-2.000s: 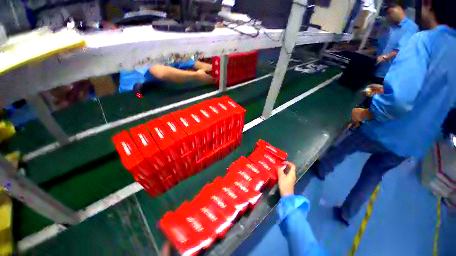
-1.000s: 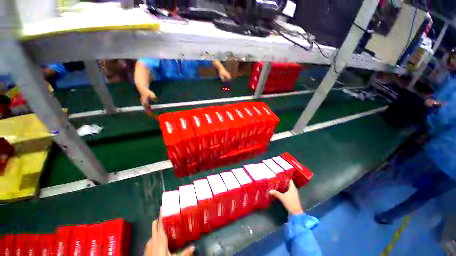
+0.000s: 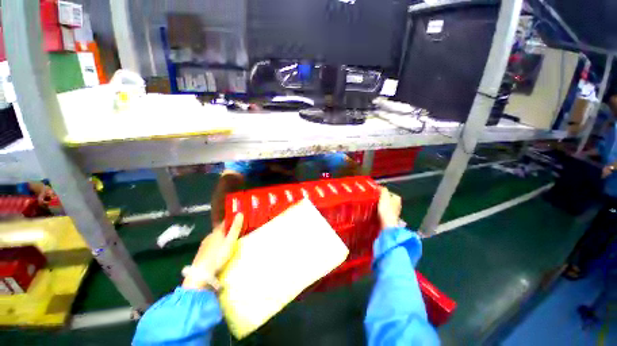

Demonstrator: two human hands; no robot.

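A block of red retail boxes (image 3: 365, 215) stands in front of me, white lettering along its top edge. My left hand (image 3: 218, 251) is at its left end, with a pale-yellow sticker sheet (image 3: 284, 267) held at the hand and covering much of the block's front. Whether the left fingers also grip the boxes is hard to tell. My right hand (image 3: 389, 208) is closed on the block's right end. A separate red box (image 3: 435, 299) lies tilted at right, partly behind my right sleeve.
A pale metal shelf (image 3: 270, 140) with a monitor (image 3: 328, 34) crosses above the boxes, on grey uprights (image 3: 473, 121). A yellow board (image 3: 57, 270) with red boxes is at left. White scraps (image 3: 174, 234) lie on the green belt. Someone's arm (image 3: 226, 192) is behind the block.
My hands have moved from the nearer row to the ends of a block. The sticker sheet has come into view. The view has turned up, showing more of the shelf.
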